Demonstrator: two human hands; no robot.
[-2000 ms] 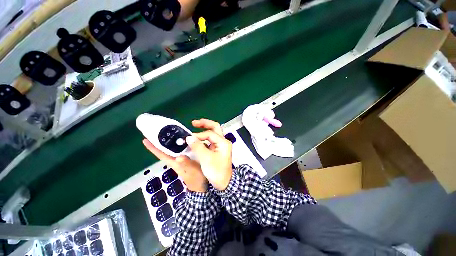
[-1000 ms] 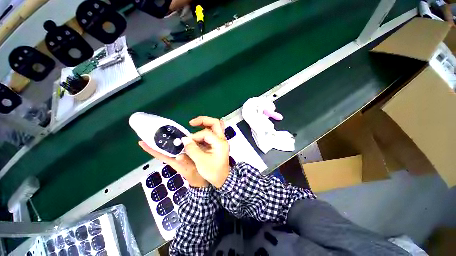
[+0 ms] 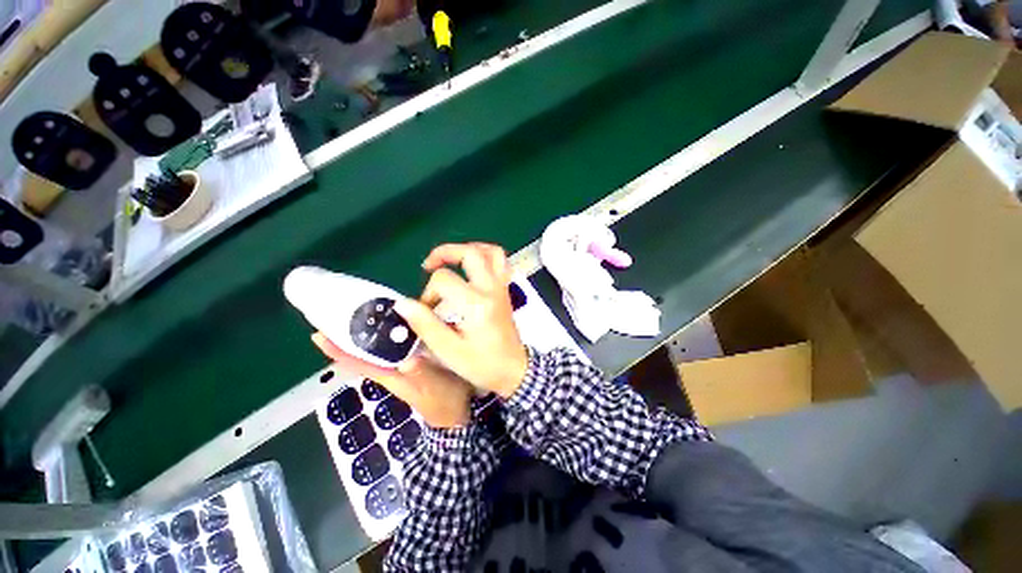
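A white camera housing (image 3: 319, 293) with a black face sticker (image 3: 378, 327) on its front is held above the near belt edge. My left hand (image 3: 417, 383) holds it from below. My right hand (image 3: 476, 325) is over it, its fingers at the edge of the black face; the other fingers are bent and raised. Whether the right fingers pinch anything is hidden. A sticker sheet (image 3: 363, 468) with rows of black decals lies under my wrists, partly covered by my sleeves.
A white cloth (image 3: 585, 293) with a pink piece (image 3: 611, 255) lies right of my hands. Bagged sheets (image 3: 185, 537) lie lower left. A white camera (image 3: 70, 437) stands on the green belt (image 3: 448, 168) at left. An open carton (image 3: 936, 257) is at right. Black decals line the raised shelf.
The housing has tilted slightly and shifted a little left. My right fingers have moved from the round hole to the face's upper edge. The camera at left shows more fully.
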